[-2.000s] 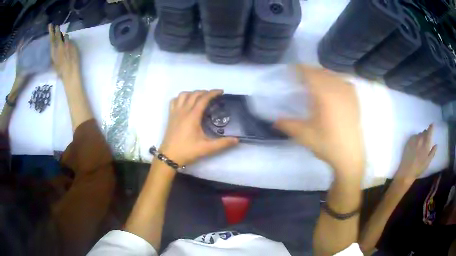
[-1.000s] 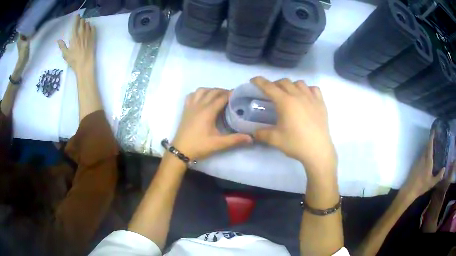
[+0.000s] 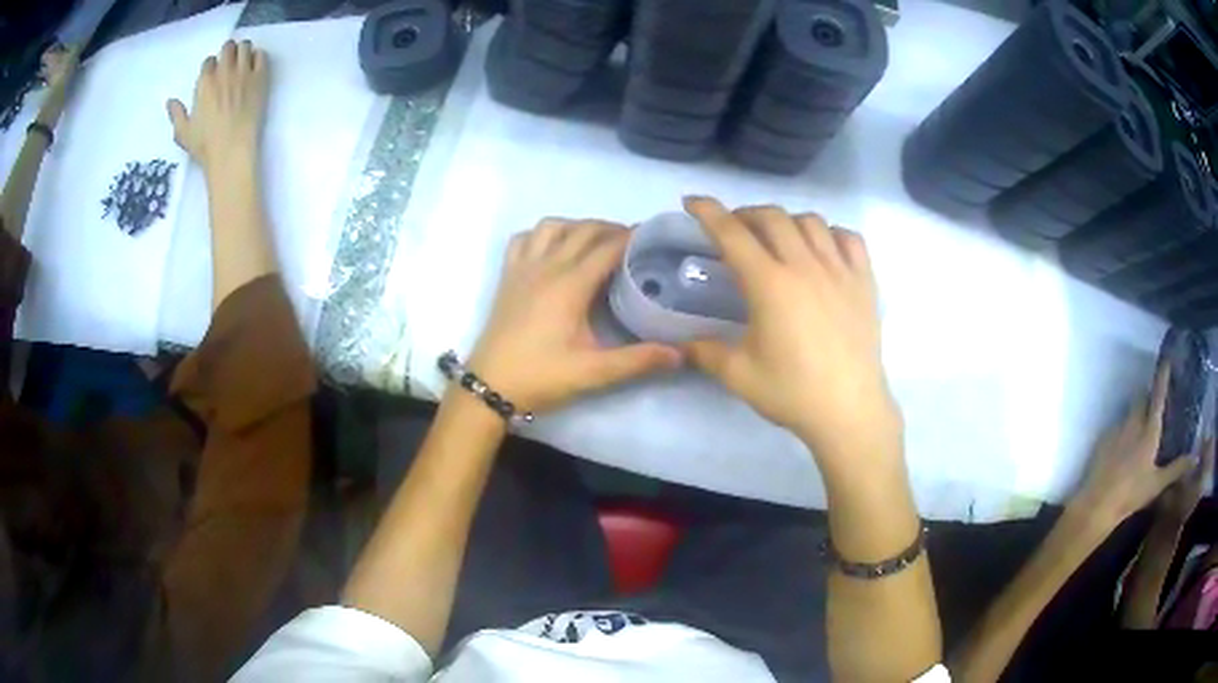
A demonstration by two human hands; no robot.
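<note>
A clear cover (image 3: 684, 296), an oblong translucent shell, is on the white-covered table in front of me. A dark form shows through and under it; its details are hidden by the cover and my hands. My left hand (image 3: 554, 314) is around the cover's left end, with the thumb along the near side. My right hand (image 3: 801, 314) grips the cover's right end, fingers on the far side and thumb on the near side.
Stacked black parts (image 3: 815, 87) stand at the back, with more stacks (image 3: 1015, 100) at back right. A single black part (image 3: 408, 47) and shiny film strip (image 3: 367, 240) lie left. Small dark parts (image 3: 139, 196) lie near the left neighbour's hand (image 3: 230, 107). The right neighbour holds a black unit (image 3: 1182, 394).
The cover came down from the right, where my right hand held it, over the black unit. Both hands now hold it. The right neighbour's hand, empty earlier, now holds a unit.
</note>
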